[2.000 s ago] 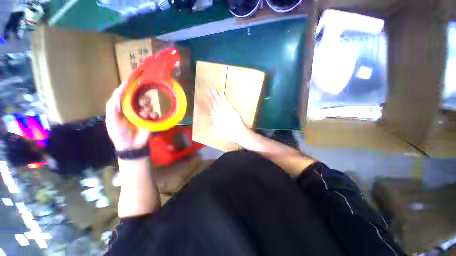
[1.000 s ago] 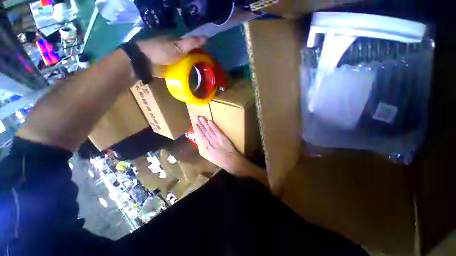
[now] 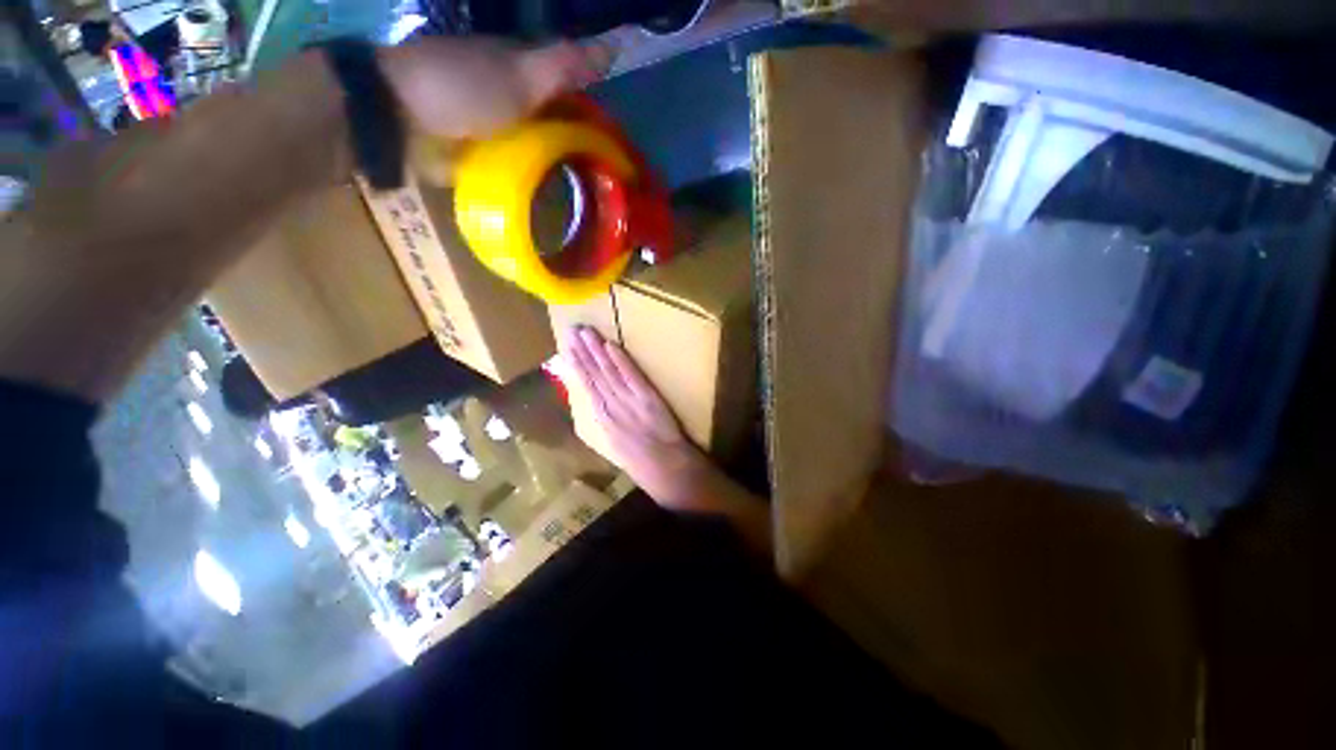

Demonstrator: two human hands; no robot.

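My left hand [image 3: 476,91] is at the upper left, its fingers around the tape dispenser [image 3: 506,205], which has a red body and a yellow hub. The dispenser's red front end is at the upper side of a small brown product carton [image 3: 677,340] with shut flaps and a dark seam line. My right hand [image 3: 623,403] lies flat with extended fingers against the carton's near side, below the dispenser. Whether the tape touches the carton is not clear.
An open carton [image 3: 835,293] on the right holds a bagged white item [image 3: 1121,279]. Brown cartons, one printed [image 3: 440,286], stand left of the worked carton. Green bench surface [image 3: 696,125] shows behind. Loose bagged parts [image 3: 374,506] lie lower left beside grey floor.
The dispenser has moved from above my left palm, left of the carton, onto the carton's upper side. My right hand has shifted from the carton's top face to its near side. The view has turned.
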